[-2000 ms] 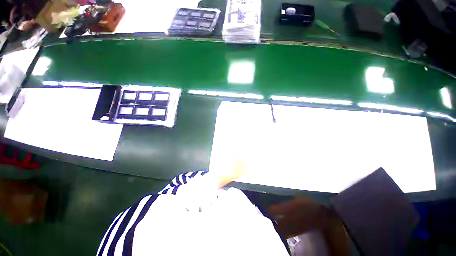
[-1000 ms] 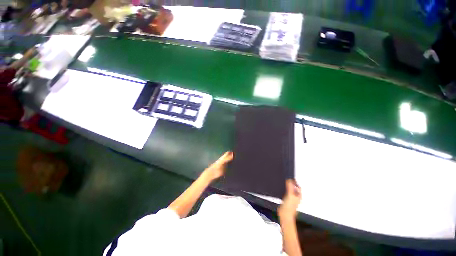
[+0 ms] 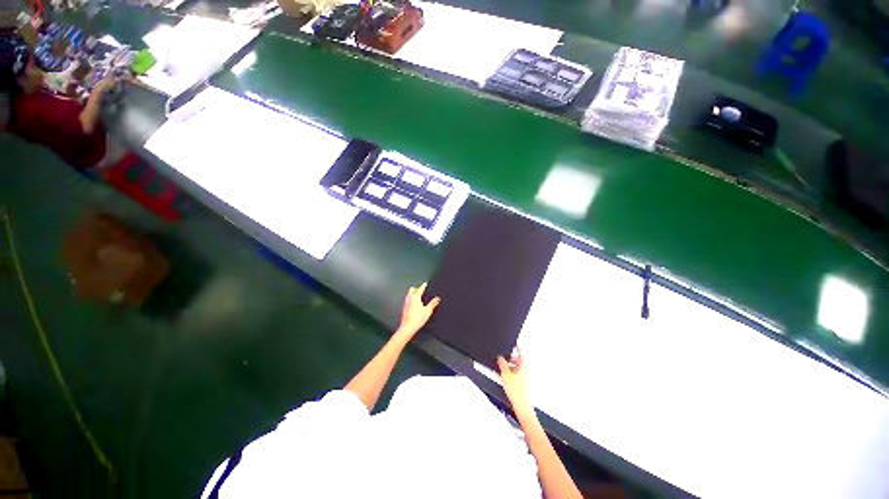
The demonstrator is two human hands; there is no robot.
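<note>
A black foam sheet (image 3: 495, 278) lies flat on the green bench, its right side against or over the left end of a large white bench sheet (image 3: 673, 380). My left hand (image 3: 417, 310) holds its left edge near the front corner. My right hand (image 3: 511, 368) is at its front right corner, fingers on the edge. A compartment tray (image 3: 411, 195) with black and white pockets is on the bench beyond the sheet's left side. A small black box (image 3: 351, 168) touches the tray's left side.
Another white sheet (image 3: 253, 166) lies at the left. A thin black pen (image 3: 645, 292) lies on the right white sheet. Across the green strip are a dark tray (image 3: 538, 78), stacked trays (image 3: 634, 97) and a black holder (image 3: 741, 123). A seated person (image 3: 60, 122) and a carton (image 3: 115, 258) are at left.
The black sheet came from the lower right onto the bench, now held by both hands. Since the last earlier frame it lies flatter. The view has swung left.
</note>
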